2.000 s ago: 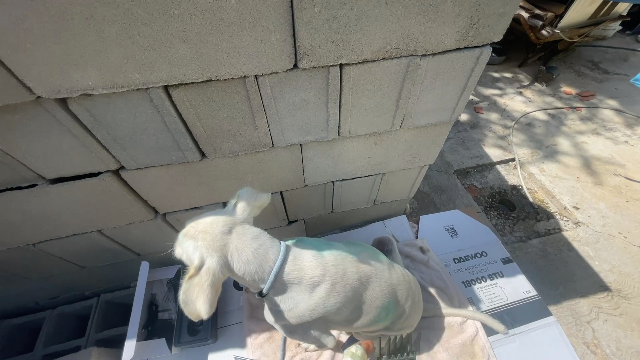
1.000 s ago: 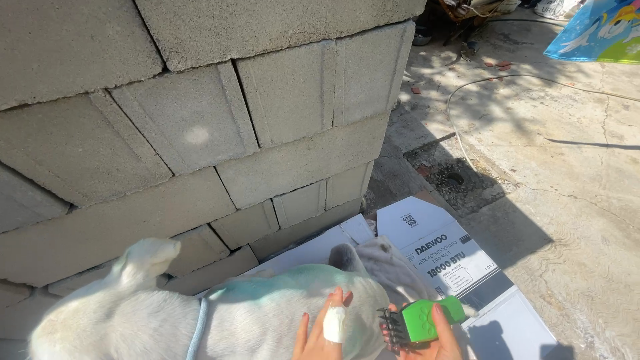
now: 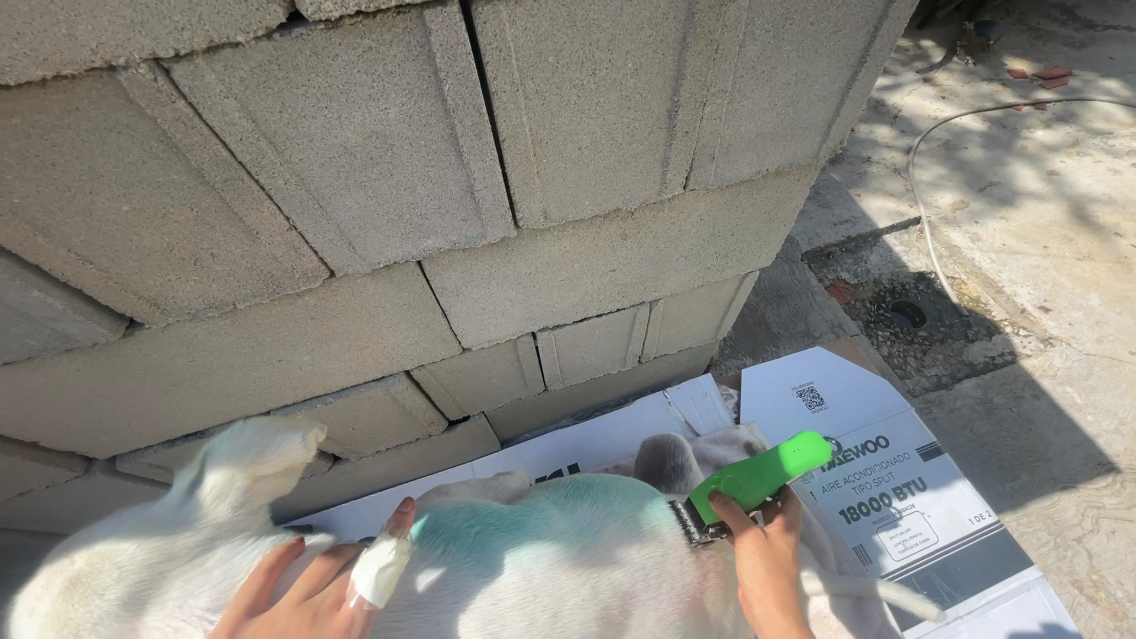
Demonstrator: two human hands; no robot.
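A white short-haired dog [image 3: 568,568] lies along the bottom of the view, its head at the left and its tail at the right. Blue-green colour tints the fur of its back. My right hand [image 3: 763,550] grips a green hair clipper [image 3: 763,475], whose dark comb guard touches the fur near the dog's rump. Spread flat on the dog behind the neck is my left hand [image 3: 328,586], with a white wrap around one finger. Nothing is held in it. The dog's collar is not visible now.
Stacked concrete blocks [image 3: 612,248] form a wall just beyond the dog. Flattened white printed cardboard [image 3: 941,532] and a pale cloth [image 3: 728,444] lie beneath and beside it. On the concrete floor at the right are a thin hose [image 3: 919,177], a drain hole [image 3: 907,313] and reddish fragments [image 3: 1053,75].
The clipper in my right hand has come against the dog's rump. My left hand has moved toward the dog's neck. Two seconds ago neither hand was in view. The view has shifted.
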